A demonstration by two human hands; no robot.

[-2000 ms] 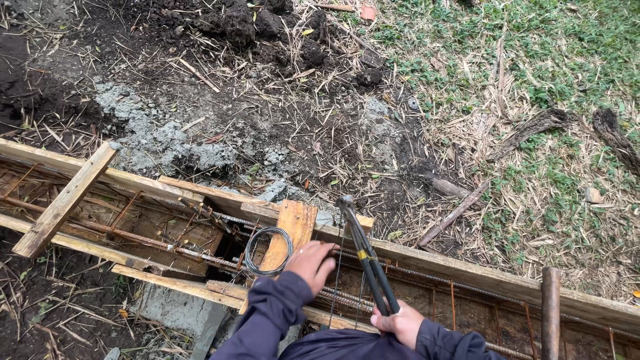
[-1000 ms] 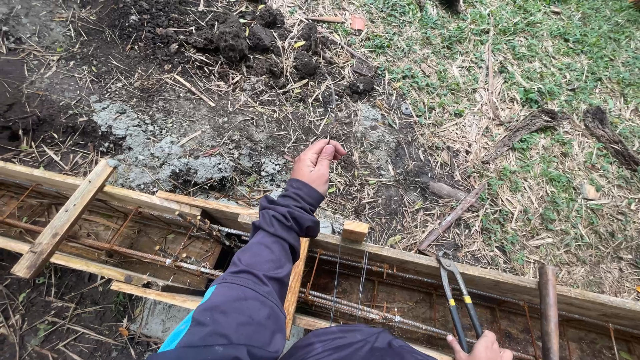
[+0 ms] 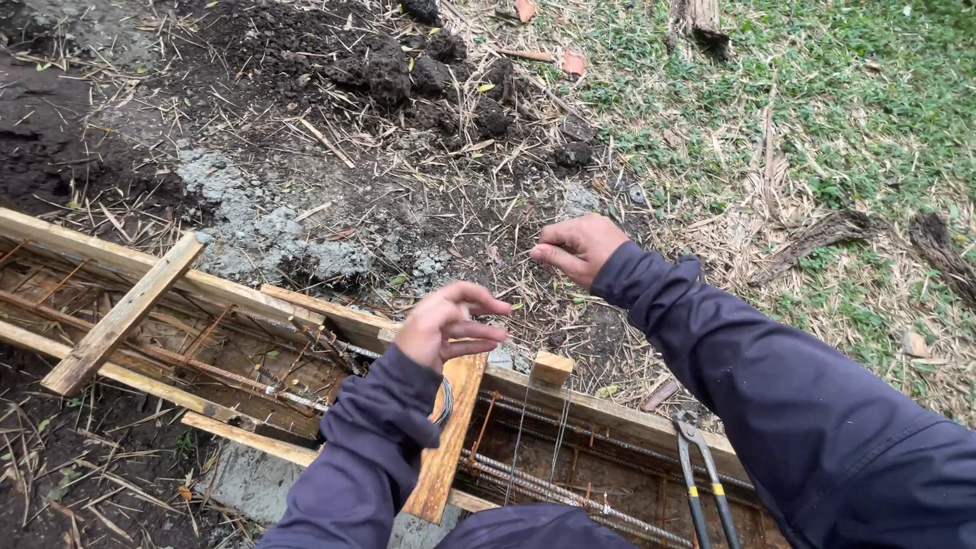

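Observation:
My left hand (image 3: 454,324) is raised over a short wooden board (image 3: 450,435) laid across the formwork, its fingers apart. A coil of thin wire (image 3: 444,400) lies on that board, partly behind my left sleeve. Up and to the right, my right hand (image 3: 579,248) is above the soil, thumb and forefinger together; whether something thin is between them cannot be told. Steel nippers (image 3: 701,476) with dark, yellow-banded handles rest on the formwork below my right forearm, jaws upward. Thin wire strands (image 3: 560,431) run from a small wood block (image 3: 552,367) down over the rebar (image 3: 534,484).
A wooden formwork trench with rusty rebar crosses the view; its far plank (image 3: 656,427) slopes down rightwards. A wooden crosspiece (image 3: 126,313) spans it at left. Beyond lie dark soil clods (image 3: 389,76), spilled grey concrete (image 3: 267,229), grass and dry bark (image 3: 816,240).
My right hand has let go of the nippers and moved up over the soil. My left hand, stretched out over the soil a second ago, has come back toward the board.

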